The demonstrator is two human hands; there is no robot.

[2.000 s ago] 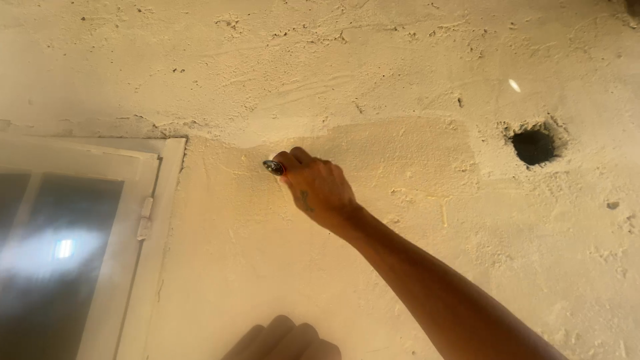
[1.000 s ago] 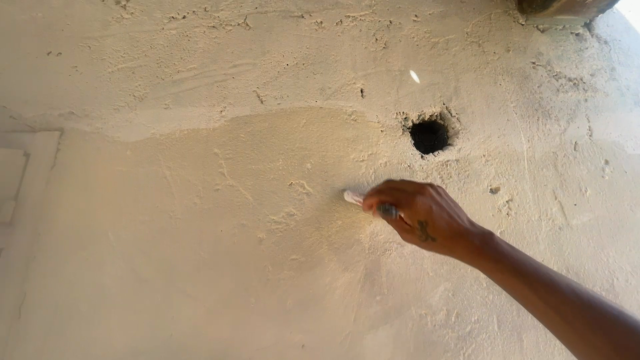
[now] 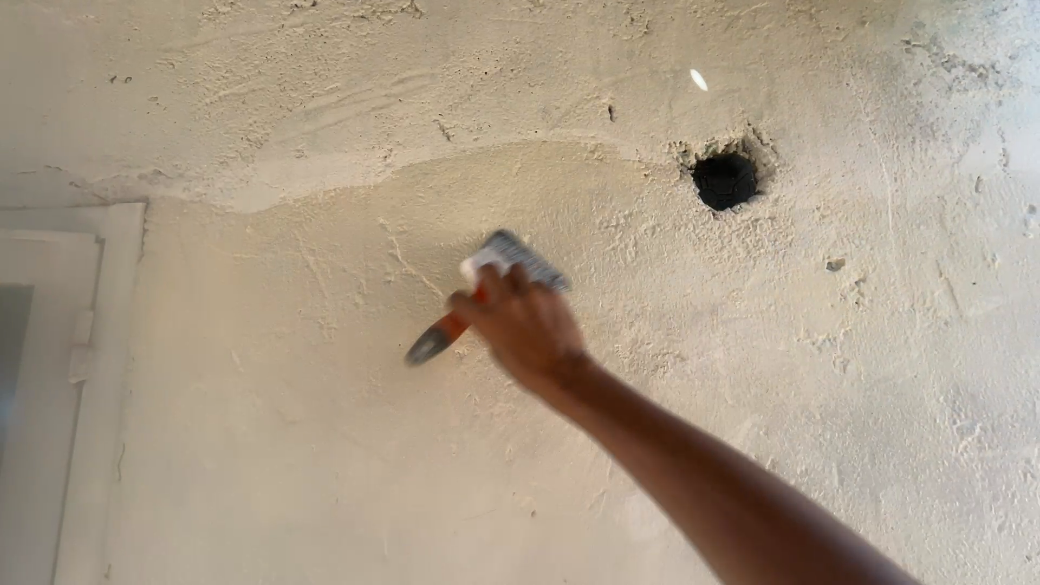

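Observation:
My right hand (image 3: 532, 329) is closed around the orange and black handle of a wide flat paintbrush (image 3: 526, 260), slightly blurred. The brush lies slantwise at the plastered wall (image 3: 325, 455), its dark bristle end up and right of my fingers, its black handle end down and left. Whether the bristles touch the plaster cannot be told. Around the brush the wall is beige and rough, with a darker, damp-looking patch (image 3: 487, 183) above it. My left hand is out of view.
A round, ragged-edged hole (image 3: 725, 180) opens in the wall, up and right of my hand. At the left edge stands a pale window frame (image 3: 106, 325) with a hinge and glass. Rough plaster ridges run along the top.
My right hand has moved left and away from the hole since one second ago. The brush has turned, so its wide head and orange handle now show. The view has shifted.

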